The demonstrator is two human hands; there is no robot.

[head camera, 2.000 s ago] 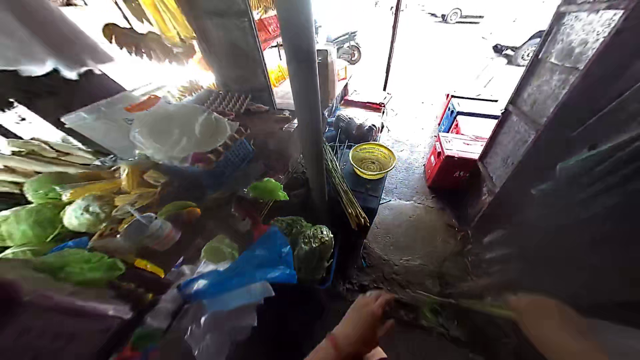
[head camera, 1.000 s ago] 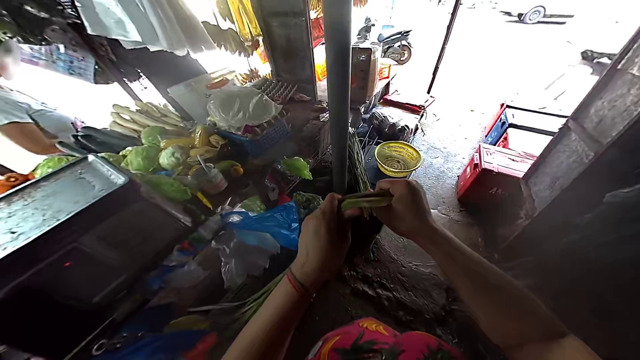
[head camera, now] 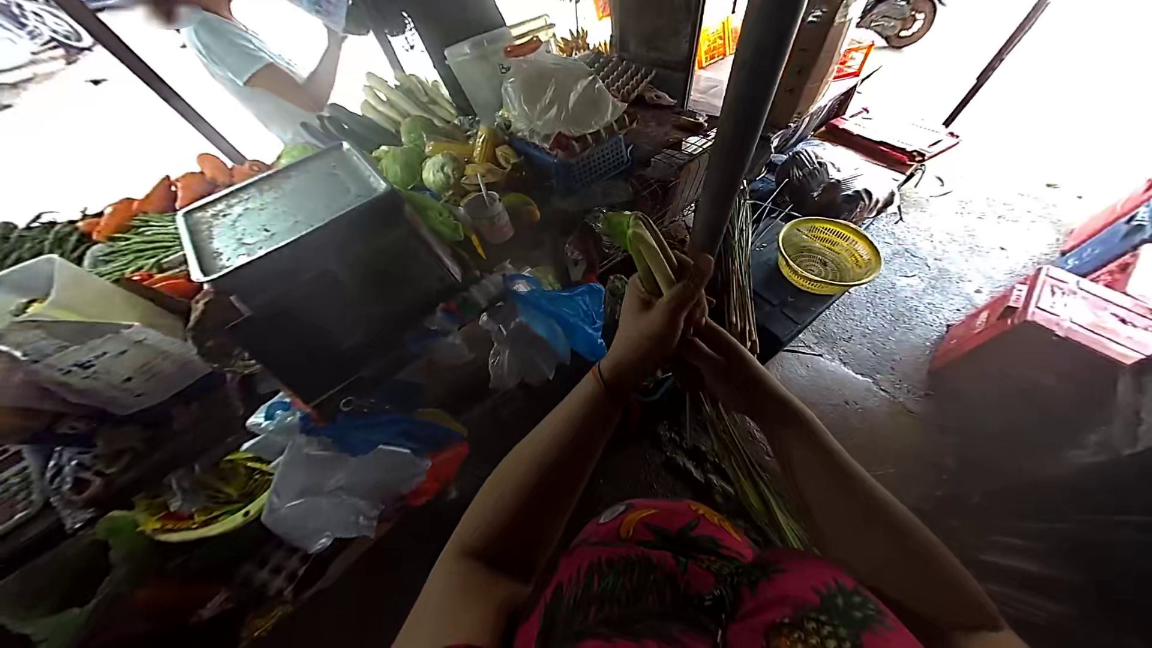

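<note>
My left hand (head camera: 655, 310), with a thin band at its wrist, is closed around a bundle of thick pale green stalks (head camera: 652, 256) that stick up past the fingers. My right hand (head camera: 715, 351) is right beside and just below it, its fingers in shadow against the bundle; whether they grip it, I cannot tell. Long thin green stems (head camera: 751, 477) hang or lie below the hands. A grey metal pole (head camera: 747, 117) rises just behind them. To the right of the pole, a yellow plastic basket (head camera: 829, 256) rests on a dark surface.
At left stand a metal box with a tray top (head camera: 288, 211), cabbages (head camera: 443, 173), carrots (head camera: 135, 207) and plastic bags (head camera: 346, 486). A blue bag (head camera: 562, 315) is near my left hand. Red crates (head camera: 1053, 315) stand at right. A person (head camera: 261, 72) is at the upper left.
My hands were apart low in the view, then came together on the stalks near the pole. They are now close together, with the stalks pointing up. The view has swung left.
</note>
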